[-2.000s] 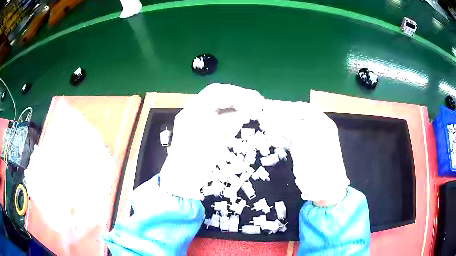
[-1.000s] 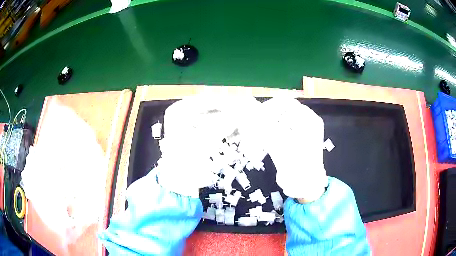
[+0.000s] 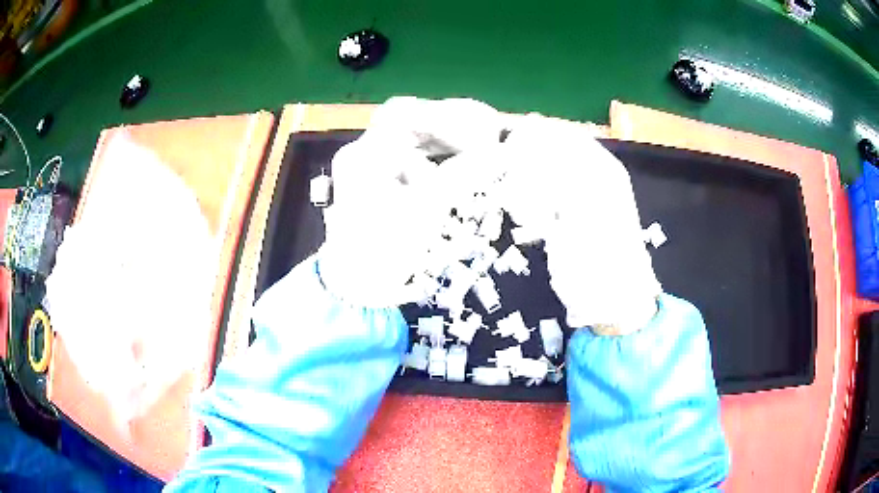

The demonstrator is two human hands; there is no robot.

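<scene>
Small white plastic parts (image 3: 486,294) lie in a loose heap in the black tray (image 3: 732,279), between and below my hands. One single part lies at the tray's left and another just right of my right hand. My left hand (image 3: 395,193) and my right hand (image 3: 578,207), both in white gloves, are held close together over the upper part of the heap. Glare washes out the gloves, so the fingers and anything between them cannot be made out.
Black round holders (image 3: 362,48) with white parts stand on the green surface (image 3: 530,58) beyond the tray. A washed-out white area covers the left orange mat (image 3: 231,144). A tape roll (image 3: 39,340) and grey box (image 3: 37,231) are at far left, a blue bin (image 3: 865,231) at far right.
The whole view has shifted, so the tray and holders appear higher. A single part appeared right of my right hand between the first and second frames. My hands stay close together over the heap.
</scene>
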